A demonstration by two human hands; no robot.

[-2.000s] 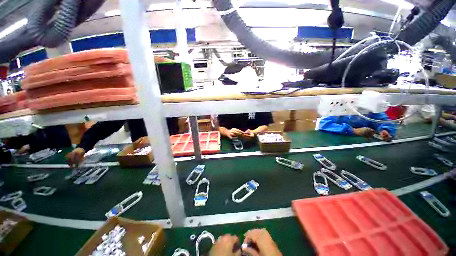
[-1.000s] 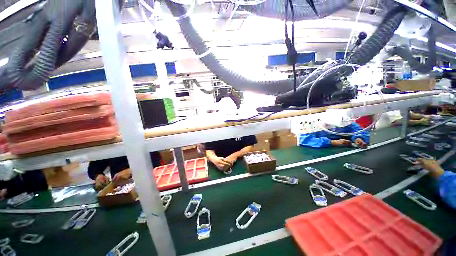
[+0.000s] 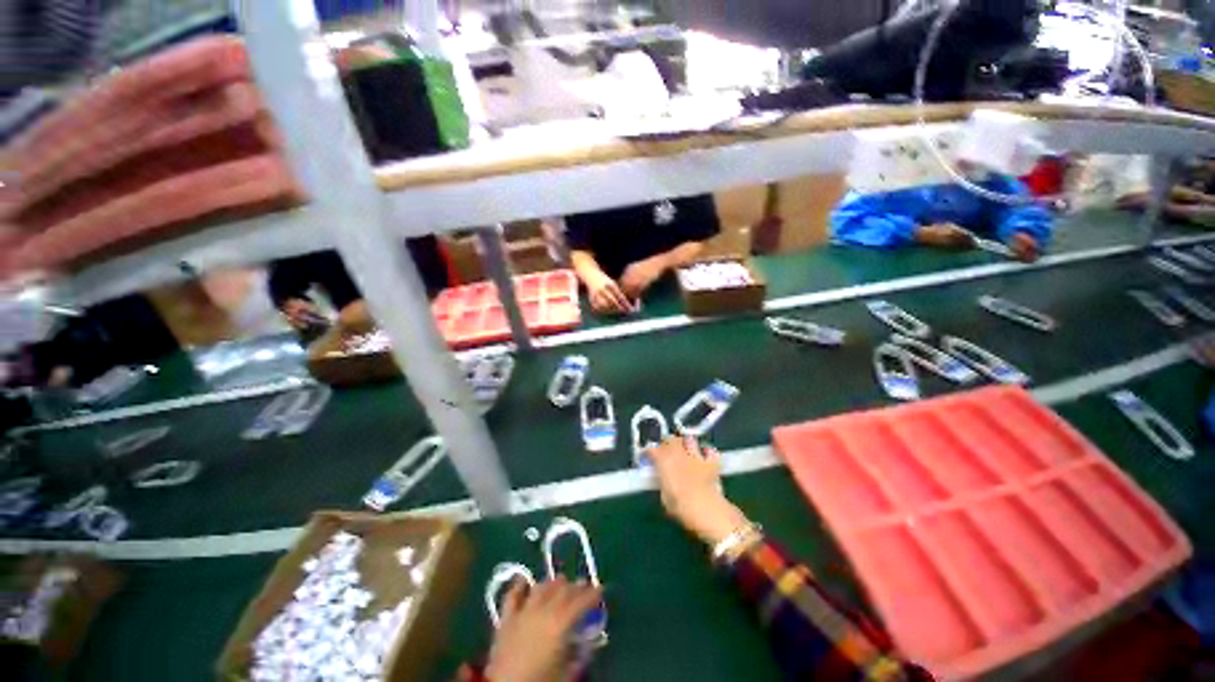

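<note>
My right hand (image 3: pixel 690 482) reaches to the near white rail, its fingertips on the lower end of a white loop unit (image 3: pixel 649 429) at the belt's near edge. My left hand (image 3: pixel 536 632) is low on the green bench, cut off by the bottom edge and blurred. Its fingers are over the blue lower end of a second loop unit (image 3: pixel 570 544); whether they grip it cannot be told. A third loop unit (image 3: pixel 501 586) lies partly under this hand. A small pale piece (image 3: pixel 532 534) lies near them. An open carton (image 3: pixel 446 553) of small white parts stands to the left.
A salmon-pink compartment tray (image 3: pixel 953 500) lies at right, its pockets empty. A white post (image 3: pixel 387 293) rises from the rail (image 3: pixel 560 493) at left of centre. Several loop units lie on the green belt (image 3: pixel 786 386). People work across it, one in blue sleeves (image 3: pixel 886 220).
The view tilted up, then back down. My hands, together at the bottom two seconds ago and out of view one second ago, are now apart. A loop unit is newly at my right fingertips.
</note>
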